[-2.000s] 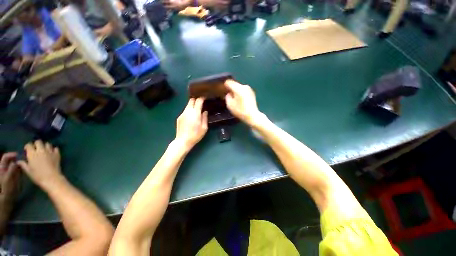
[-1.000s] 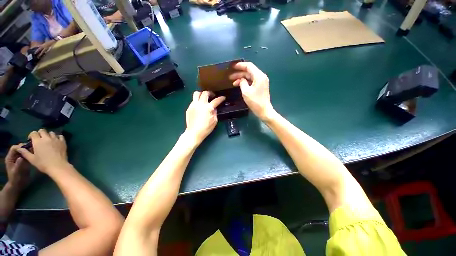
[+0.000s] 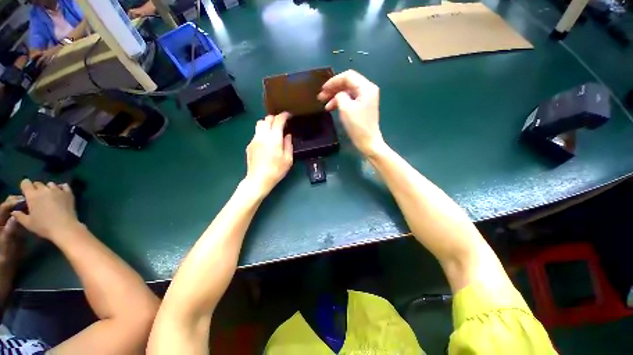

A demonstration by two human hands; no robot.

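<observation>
A black retail box (image 3: 316,147) stands open on the green table in front of me, its brown lid (image 3: 295,93) raised at the back. Its inside is dark and I cannot make out the contents. My left hand (image 3: 269,154) is at the box's left side, fingers touching its edge near the lid's base. My right hand (image 3: 355,109) is beside the lid's right edge, fingers bent; whether it pinches the lid is unclear. A small black device (image 3: 316,170) with a white mark lies on the table just in front of the box.
A blue bin (image 3: 190,50) and open black boxes (image 3: 212,100) are at upper left. A cardboard sheet (image 3: 458,31) lies at upper right, a tilted black box (image 3: 570,114) at far right. A neighbour's hands (image 3: 47,208) are at left. A red stool (image 3: 569,284) is below.
The lid stands more upright than two seconds ago. My right hand has moved from the lid's top to its right side, and my left fingers have drawn back to the box's left edge.
</observation>
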